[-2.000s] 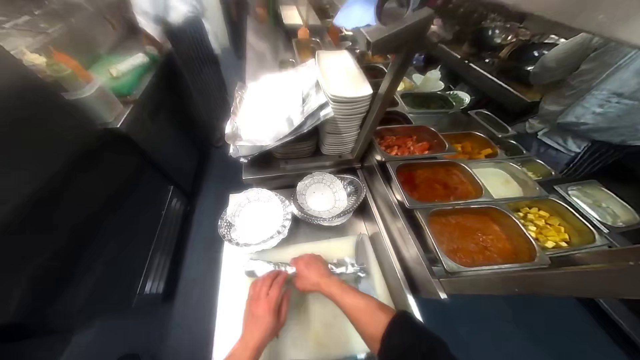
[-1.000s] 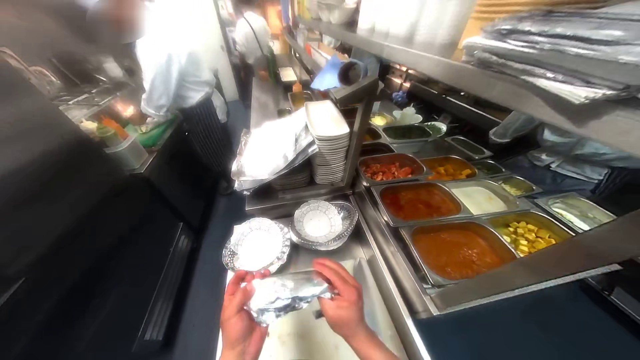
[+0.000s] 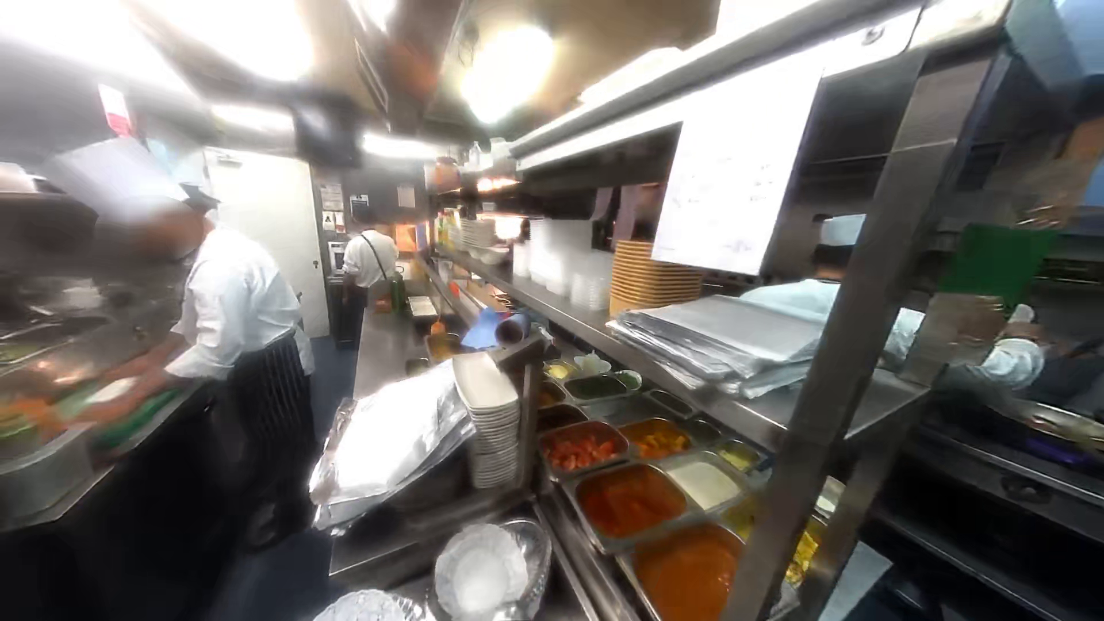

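Neither my left hand nor my right hand shows in the head view now, and the foil wrap seen earlier is out of frame too. At the bottom edge are a bowl lined with a white paper doily [image 3: 481, 569] and part of another lined bowl [image 3: 366, 606], cut off by the frame. Behind them a stack of foil sheets [image 3: 397, 435] leans beside a stack of white rectangular plates [image 3: 493, 423].
Steel pans hold orange sauce [image 3: 686, 573], red sauce [image 3: 630, 500] and chopped red food [image 3: 584, 450]. A steel post [image 3: 845, 345] crosses the right side. A shelf bears more foil sheets [image 3: 733, 332] and brown stacked dishes [image 3: 651, 276]. A co-worker [image 3: 246, 302] stands left.
The view has swung up and right. My hands, which were on a foil wrap at the board and then held it raised, have left the frame.
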